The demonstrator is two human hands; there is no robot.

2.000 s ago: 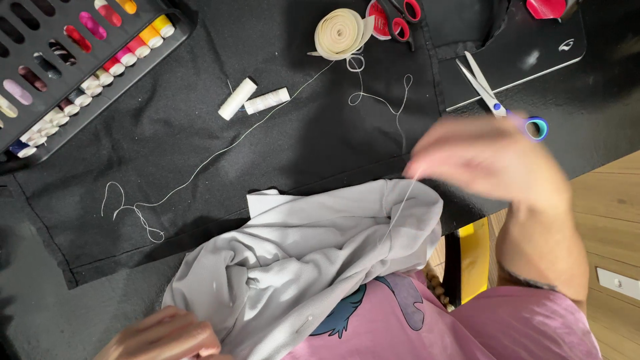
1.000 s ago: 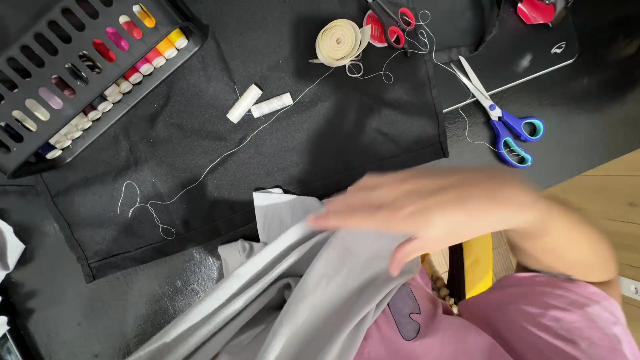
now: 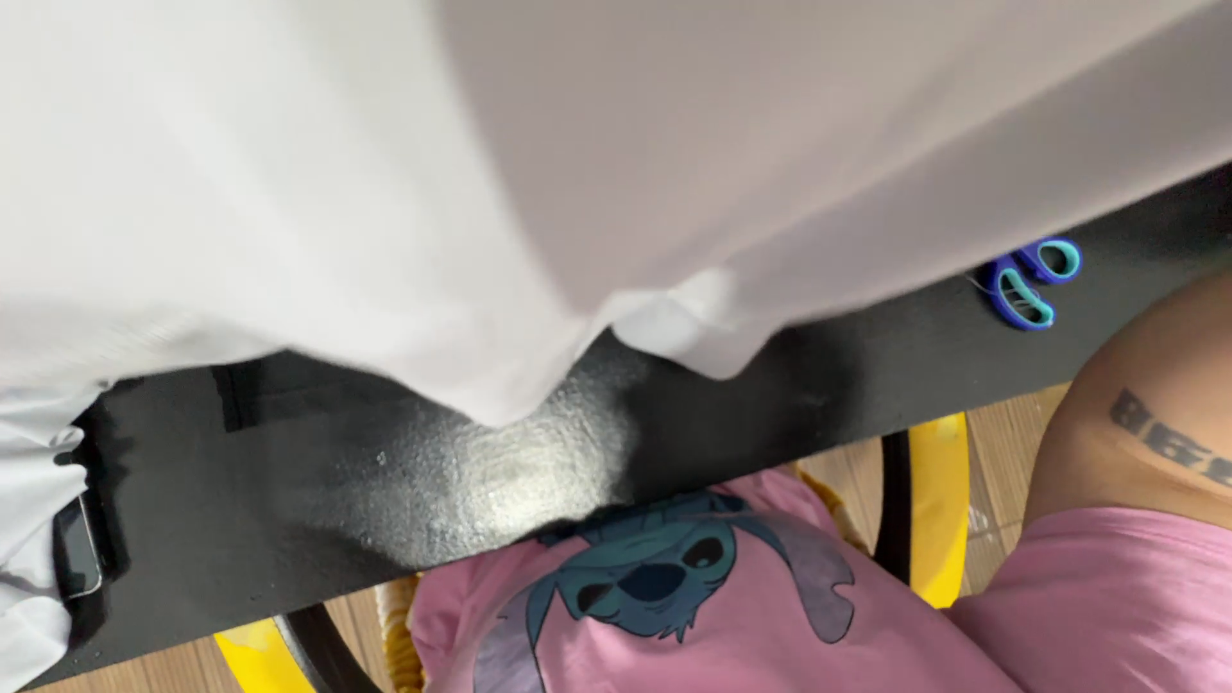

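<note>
A large piece of white fabric (image 3: 539, 173) spans the upper part of the head view, spread out above the black table (image 3: 751, 414) and somewhat blurred. Its lower edge hangs in uneven folds. Neither of my hands is in the picture; only my right upper arm shows at the right edge, below the fabric's right side. What my hands hold cannot be seen. Scissors with blue and turquoise handles (image 3: 1022, 284) lie on the table at the right, their blades hidden behind the fabric.
More white fabric (image 3: 34, 539) lies at the table's left end, beside a dark object with a shiny metal edge (image 3: 87, 549). A yellow and black chair part (image 3: 936, 510) shows below the table's front edge, over the wood-look floor (image 3: 1011, 481).
The white fabric, bunched near my lap before, is now raised and spread wide. It covers the thread spools, the rolled tape and the thread box seen earlier. My hands have left the view.
</note>
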